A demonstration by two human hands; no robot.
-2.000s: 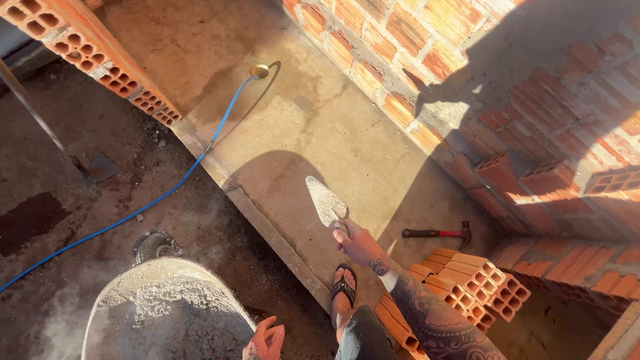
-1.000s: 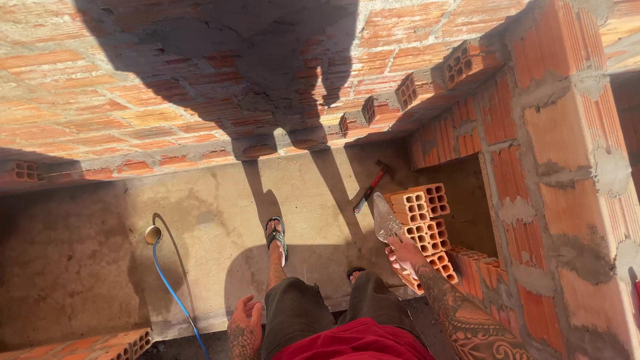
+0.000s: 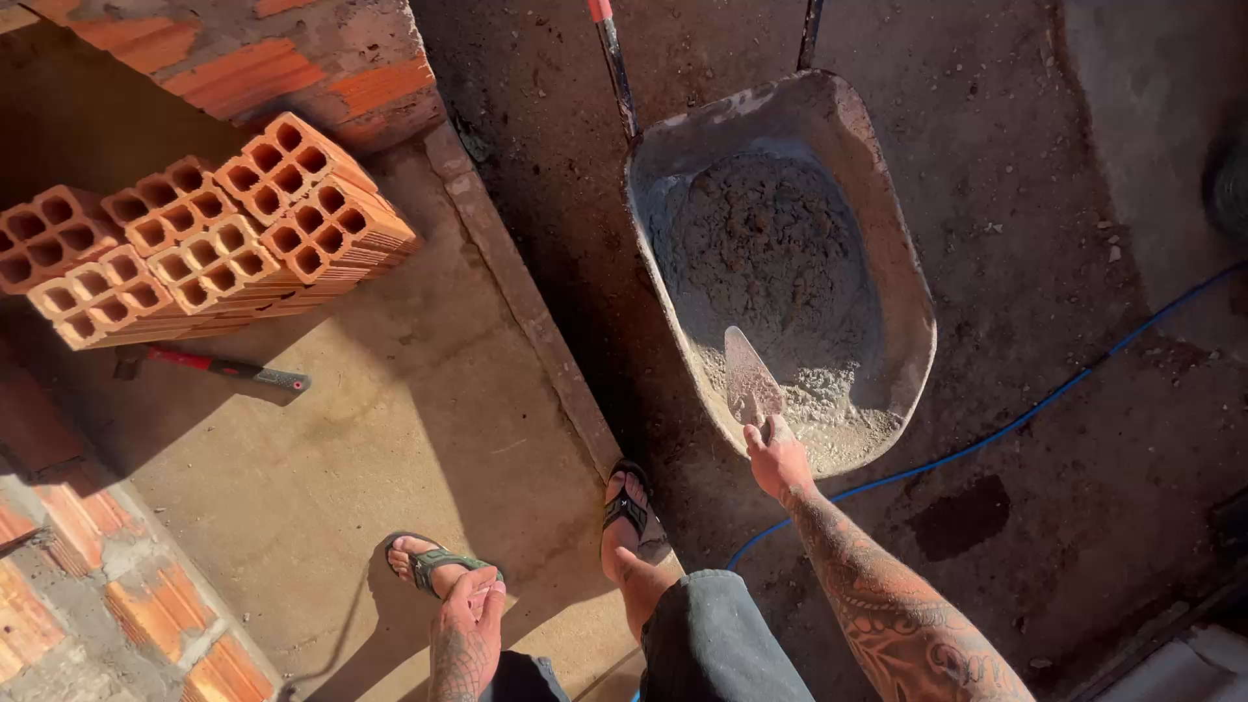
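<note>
My right hand grips the handle of a pointed masonry trowel, whose mortar-smeared blade lies over the near end of a wheelbarrow tray. Wet grey mortar fills the bottom of the tray, close beyond the blade. At the lower middle, my left hand hangs above my sandalled foot with its fingers curled loosely; whether they touch the thumb is hard to tell, and I see nothing held in them. A hammer with a red and black handle lies on the concrete floor beside the stacked hollow clay bricks.
A raised concrete edge runs between the floor slab and the lower dirt ground. Brick walls stand at the upper left and lower left. A blue hose crosses the ground right of and below the wheelbarrow.
The view has swung round strongly to the wheelbarrow. My right hand, near the stacked bricks a second ago, now has the trowel over the wheelbarrow tray.
</note>
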